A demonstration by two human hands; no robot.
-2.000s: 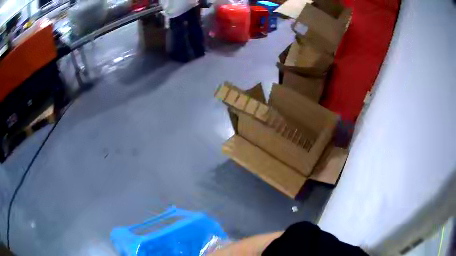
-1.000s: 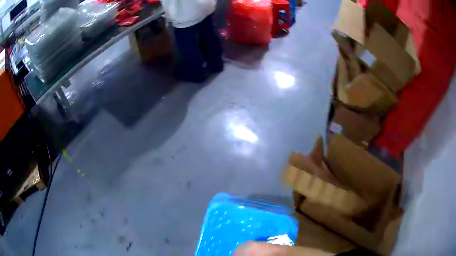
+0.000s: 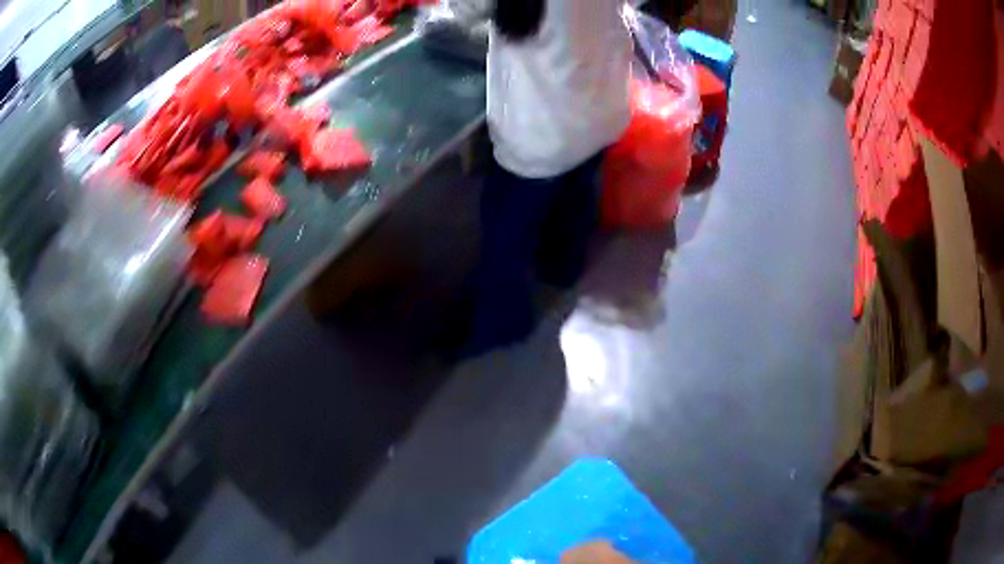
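Observation:
A blue plastic stool (image 3: 589, 501) is at the bottom centre, its square top towards me and its lower part cut off by the picture's edge. My right hand (image 3: 596, 553) is small and cut off at the bottom edge, over the stool's top. It holds the stool, but the fingers are mostly hidden. My left hand is not in view.
A dark-green bench (image 3: 385, 116) on the left bears heaped red pouches (image 3: 226, 99) and clear plastic bundles (image 3: 110, 264). A person (image 3: 556, 99) stands beside it. Behind are a red bag (image 3: 650, 154) and red crate (image 3: 710, 116). Cardboard boxes (image 3: 936, 413) line the right.
The view has moved forward along the floor, nearer the bench and the person. The blue stool has moved along with my right hand. The open boxes have slid to the right edge.

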